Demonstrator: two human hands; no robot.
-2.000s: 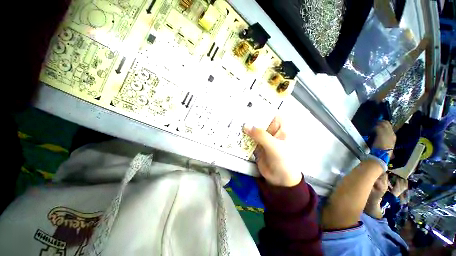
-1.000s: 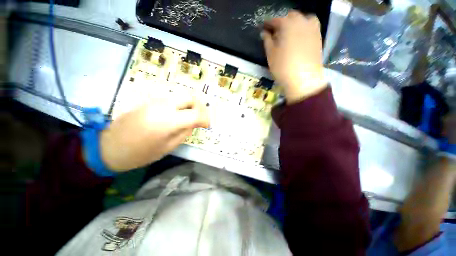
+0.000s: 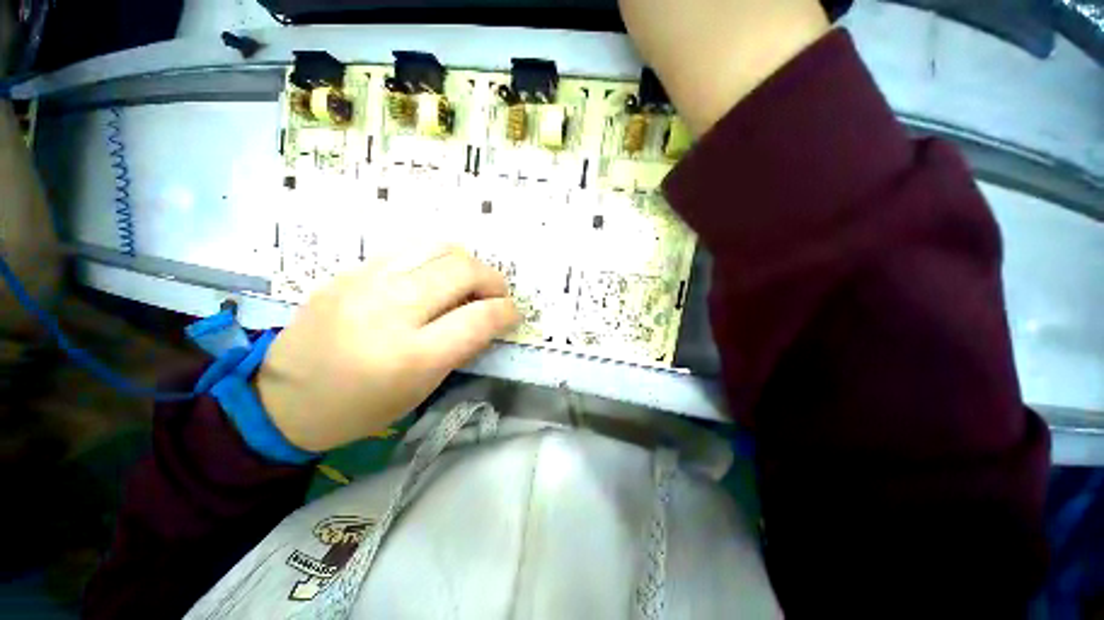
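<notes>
A pale yellow circuit board panel (image 3: 424, 224) of several side-by-side units lies between grey rails. Coils, yellow blocks and black connectors (image 3: 418, 73) line its far edge. My left hand (image 3: 387, 345) rests over the near left part of the panel, thumb and forefinger close together near the middle; whether they hold a small part cannot be told. It wears a blue wrist strap (image 3: 248, 394). My right hand (image 3: 726, 42) reaches past the panel's far right, cut off by the top edge, its fingers out of view.
The near rail (image 3: 581, 374) runs along the panel's front. A dark blue coiled cord (image 3: 122, 182) lies on white surface at left. A blue strap cord (image 3: 73, 351) hangs left. A small black piece (image 3: 242, 44) sits on the far rail. The black tray's edge (image 3: 484, 15) shows at top.
The view has swung from the panel's right end to face it squarely. My left hand has come into view over it. My right hand has gone from the panel to the tray, then beyond the top edge.
</notes>
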